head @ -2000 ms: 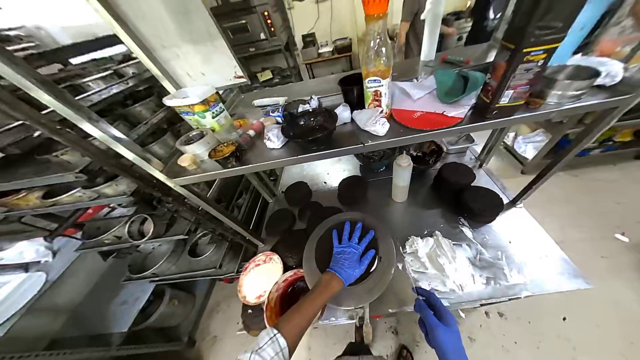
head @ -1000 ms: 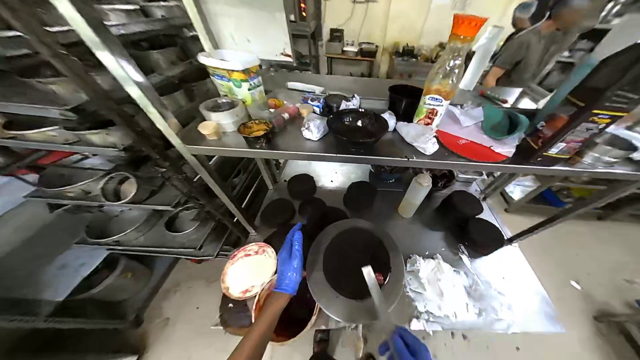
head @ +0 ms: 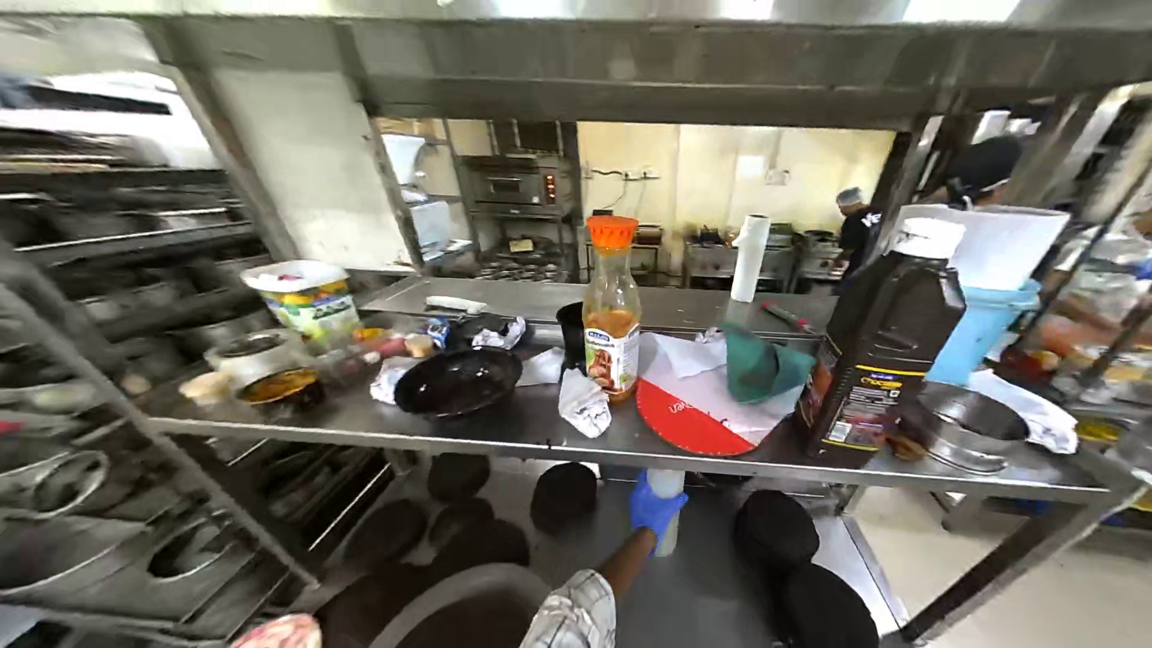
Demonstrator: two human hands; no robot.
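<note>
My left hand (head: 657, 506), in a blue glove, is closed around a clear squeeze bottle (head: 667, 531) on the lower metal table, just under the shelf's front edge. At the bottom lies a round turntable (head: 405, 621) with a dark cake layer (head: 477, 623) on it, left of my forearm and partly cut off. Dark round cakes stand around: one (head: 564, 497) left of the bottle, others (head: 776, 529) to its right. My right hand is out of view.
The metal shelf (head: 504, 443) above the table holds a black bowl (head: 457, 381), an orange-capped bottle (head: 612, 315), a red round board (head: 693, 423), a dark jug (head: 877, 351) and metal rings (head: 963, 427). A tray rack (head: 108, 360) stands left. Two people (head: 981, 171) are beyond.
My left hand has moved from beside the turntable to the squeeze bottle and taken hold of it. My right hand, seen earlier with a spatula, has left the view. The view has tilted up.
</note>
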